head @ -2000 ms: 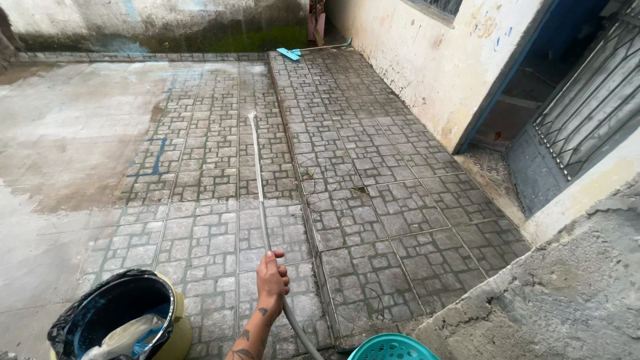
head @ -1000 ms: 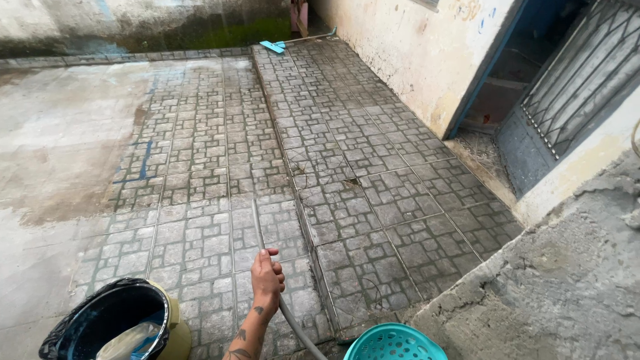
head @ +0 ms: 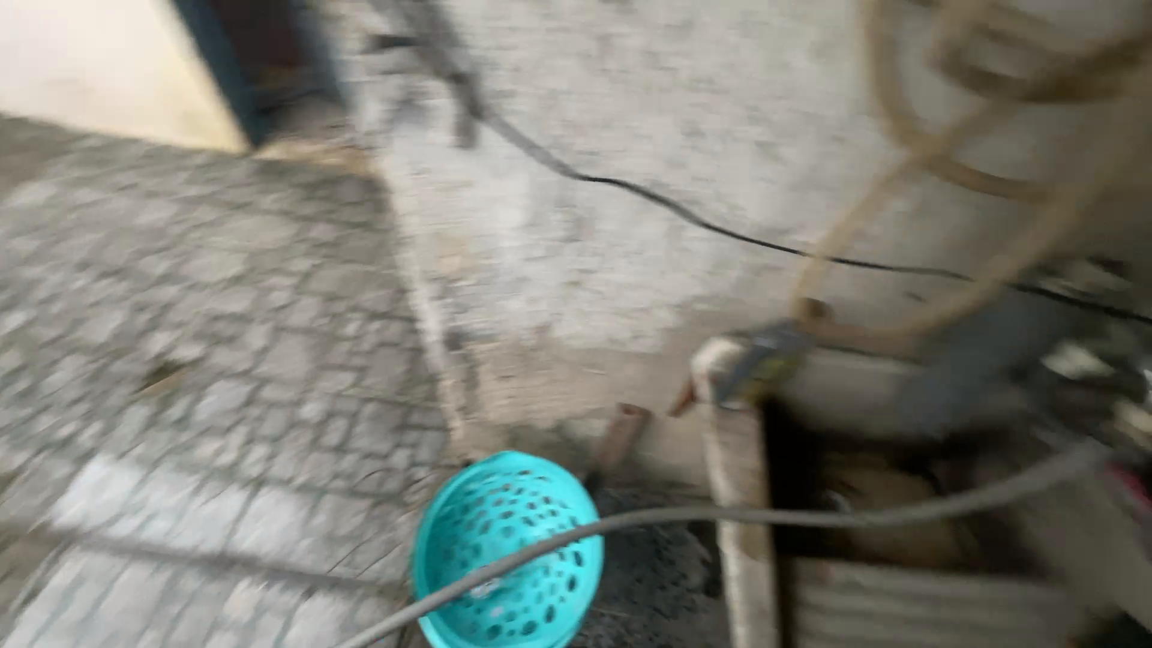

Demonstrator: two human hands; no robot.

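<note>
Neither of my hands shows in this blurred view. A grey hose [head: 675, 516] runs from the bottom edge, left of centre, across a turquoise perforated plastic basket [head: 513, 549] and on to the right over a concrete wash basin [head: 742, 540]. What holds the hose, if anything, is out of sight. The basket stands at the foot of the wall. Beige coiled hose [head: 886, 171] hangs at the upper right, its lower loops near the basin's back corner.
A rough plastered wall [head: 576, 261] carries a thin black cable [head: 666, 205]. Patterned paving [head: 234, 342] lies at the left, below a doorway with a blue frame [head: 220, 72]. A ribbed washboard surface [head: 927, 603] is at the lower right.
The view has swung far to the right, bringing in the wash basin and coiled hose. The hand that held the grey hose in both earlier frames is out of view, as is the bucket.
</note>
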